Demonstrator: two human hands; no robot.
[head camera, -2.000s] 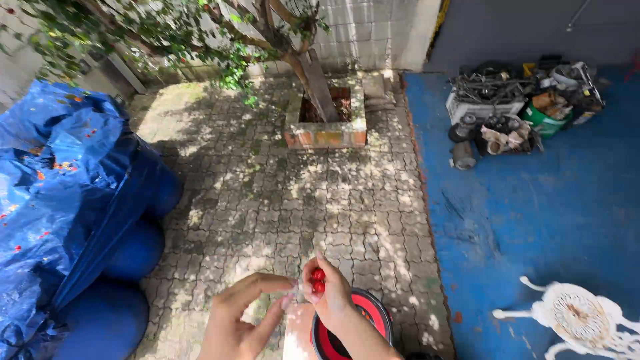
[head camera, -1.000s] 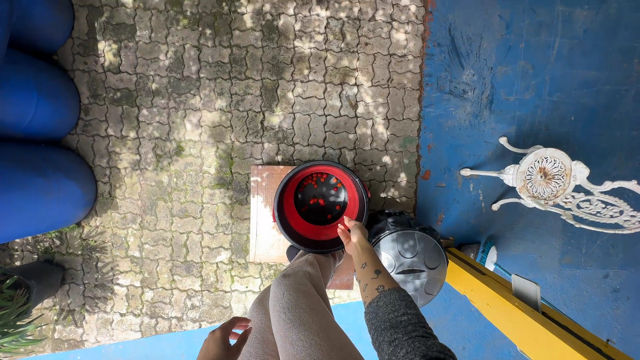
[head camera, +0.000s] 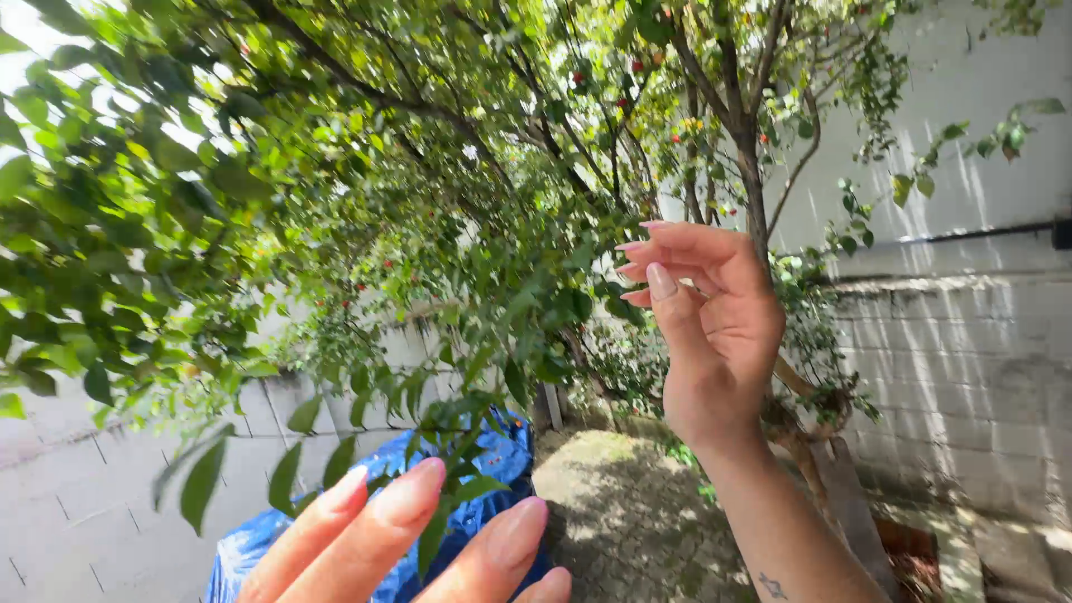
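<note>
My right hand (head camera: 724, 335) is raised right of the middle, fingers bent toward the leaves, with no fruit visible in it. Low in the view, my left hand (head camera: 410, 536) reaches up with its fingers apart, close to a leafy twig (head camera: 289, 469) and holding nothing that I can see. The tree's green foliage (head camera: 469, 234) fills the upper left and middle. Small red fruits hang among the branches, one red fruit (head camera: 578, 77) near the top.
A blue tarp (head camera: 494, 452) covers something below the tree. A grey block wall (head camera: 963, 385) stands at the right, and a pale wall (head camera: 100, 502) at the left. The paved ground (head camera: 620, 502) has a brick-edged planter (head camera: 909, 544) at lower right.
The view has swung up from the ground to the tree. My right hand, at the black and red bowl one second ago, is now raised by the branches. Both hands are higher.
</note>
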